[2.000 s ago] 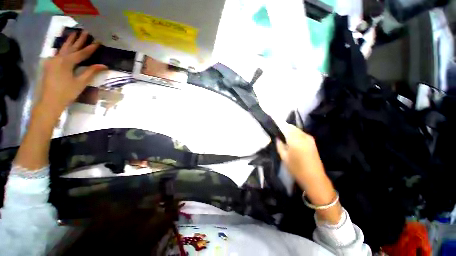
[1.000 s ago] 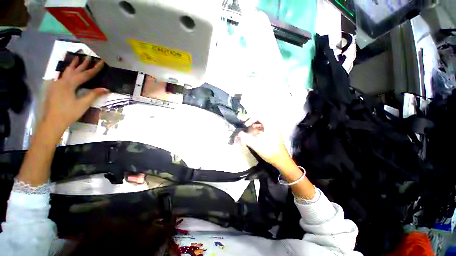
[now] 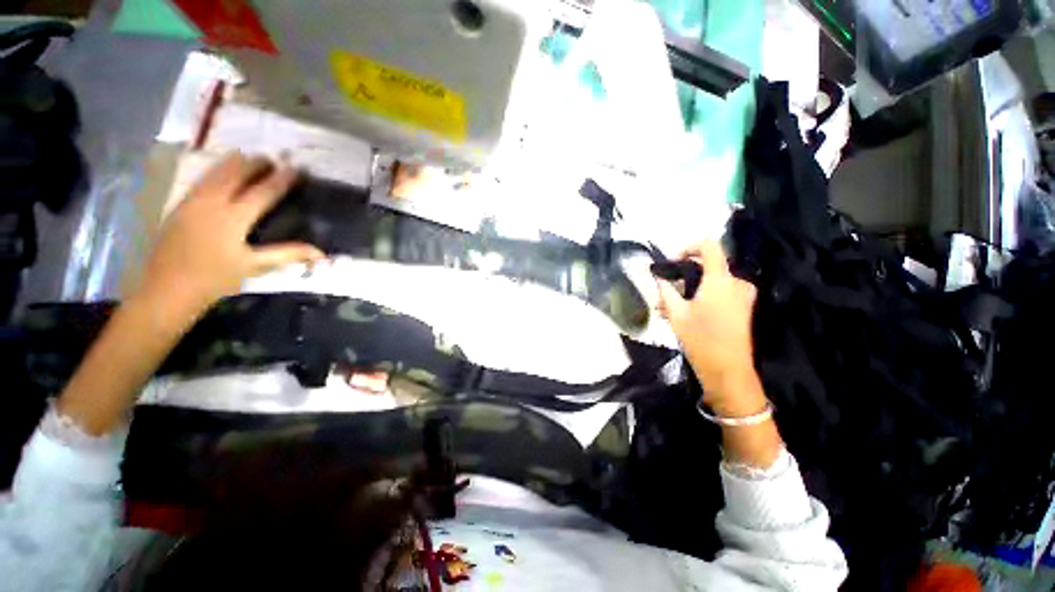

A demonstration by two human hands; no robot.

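Observation:
A dark shoulder strap [image 3: 434, 241] lies across the white tabletop in front of the machine head [image 3: 393, 52], out of the clamp frame [image 3: 434, 185]. My left hand [image 3: 220, 237] holds its left end, fingers blurred. My right hand [image 3: 708, 306] grips the black webbing [image 3: 674, 273] at its right end. Two camouflage shoulder straps lie nearer my body, one [image 3: 359, 330] behind the other [image 3: 498, 437]. The sewing template [image 3: 289, 145] shows behind my left hand.
A tangled black webbing pile [image 3: 856, 347] fills the right side. A control panel [image 3: 926, 35] is at the upper right. The green machine bed cover [image 3: 717, 116] is behind. A dark strap pile [image 3: 41, 162] stands at the left edge. An orange-red bag [image 3: 951, 576] shows at bottom right.
The strap has come out from under the clamp frame towards me and to the right. Both hands have moved right with it; the right hand first went in to the strap, then back out.

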